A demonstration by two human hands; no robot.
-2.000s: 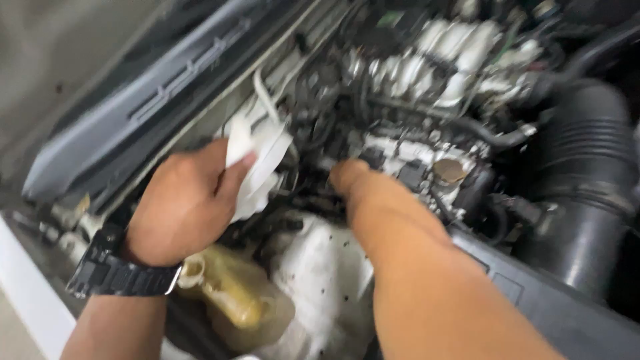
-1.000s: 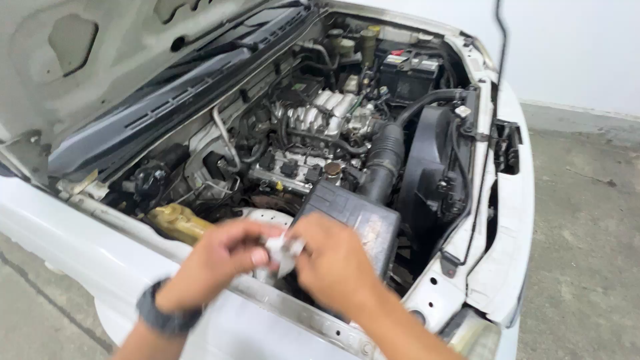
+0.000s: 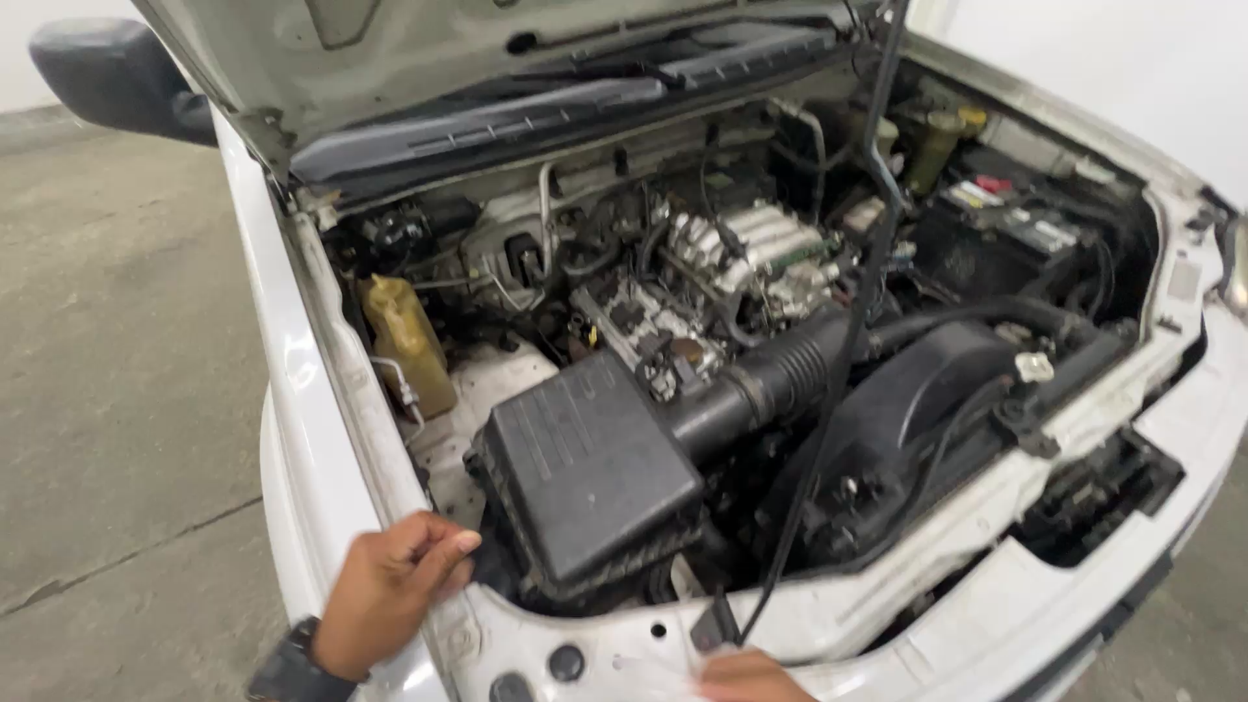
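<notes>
My left hand [image 3: 395, 590], with a black watch [image 3: 304, 663] on the wrist, is over the fender edge at the near left corner of the engine bay. Its fingers are curled together; whether something thin is between them cannot be told. My right hand [image 3: 749, 677] is blurred and cut off by the bottom edge, near the front panel and the foot of the hood prop rod [image 3: 811, 458]; what it holds is hidden. Just beyond my left hand lies the black air filter box [image 3: 595, 468], joined by a ribbed intake hose [image 3: 780, 385] to the engine [image 3: 751, 244].
A yellowed plastic reservoir [image 3: 408, 341] stands at the bay's left side. The battery [image 3: 1004, 234] sits at the far right, behind the radiator fan shroud [image 3: 902, 419]. The raised hood [image 3: 409, 58] hangs over the far side. A side mirror [image 3: 122, 73] sticks out left.
My hands have moved apart; one second ago they were together at a small white piece, which no longer shows. Two seconds ago my left hand held white material deeper in the bay. The view has shifted.
</notes>
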